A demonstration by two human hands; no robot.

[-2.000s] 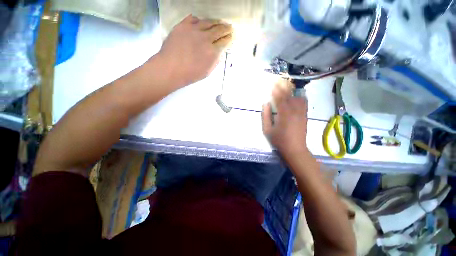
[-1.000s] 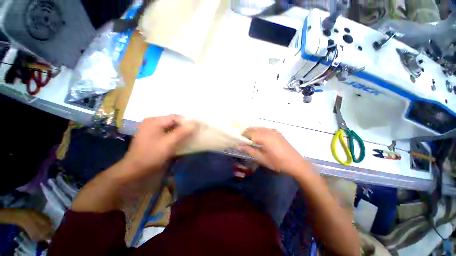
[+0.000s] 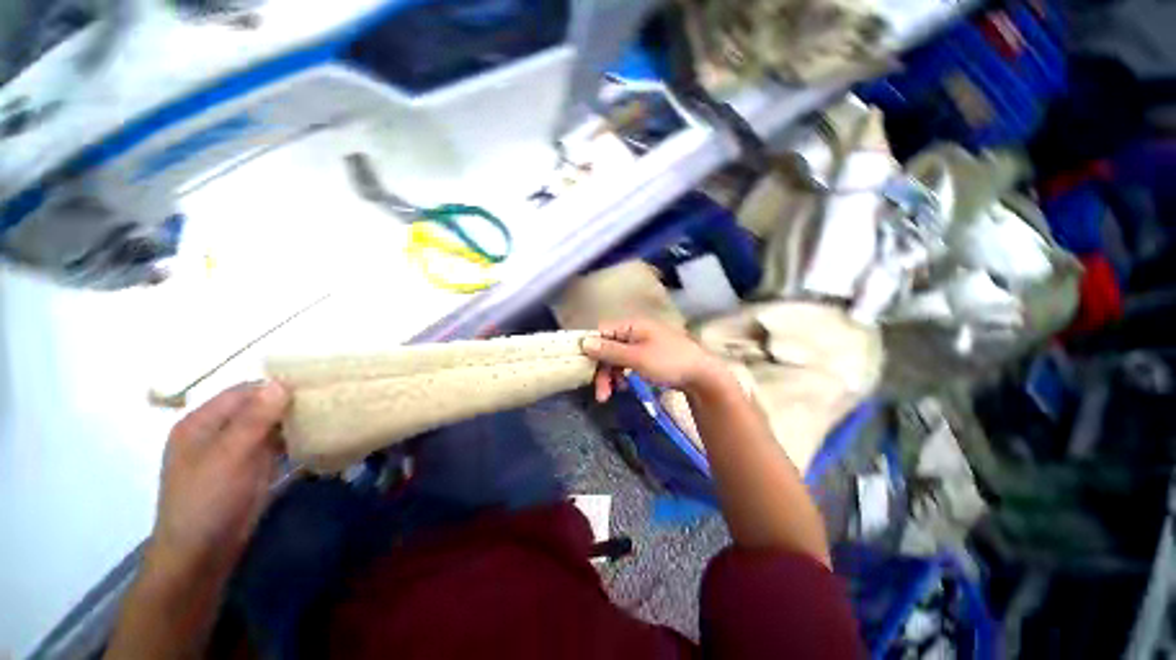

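A cream-beige fabric piece (image 3: 432, 393) is stretched between my two hands, over the table's front edge and my lap. A folded strip or seam runs along its upper edge. My left hand (image 3: 219, 458) grips its left end. My right hand (image 3: 658, 357) pinches its right upper corner between thumb and fingers. The sewing machine (image 3: 245, 97), white with a blue stripe, stands at the upper left, blurred; its needle area is unclear.
Scissors with yellow and green handles (image 3: 458, 245) lie on the white table (image 3: 78, 516), with small snips (image 3: 564, 177) beyond. A blue-rimmed crate (image 3: 836, 445) with crumpled beige cloth (image 3: 825, 355) is at my right. Heaps of cloth (image 3: 890, 245) lie behind it.
The view has swung right towards the crate and cloth heaps. The fabric, bunched at the table edge before, is now spread out lengthwise between both hands, away from the needle.
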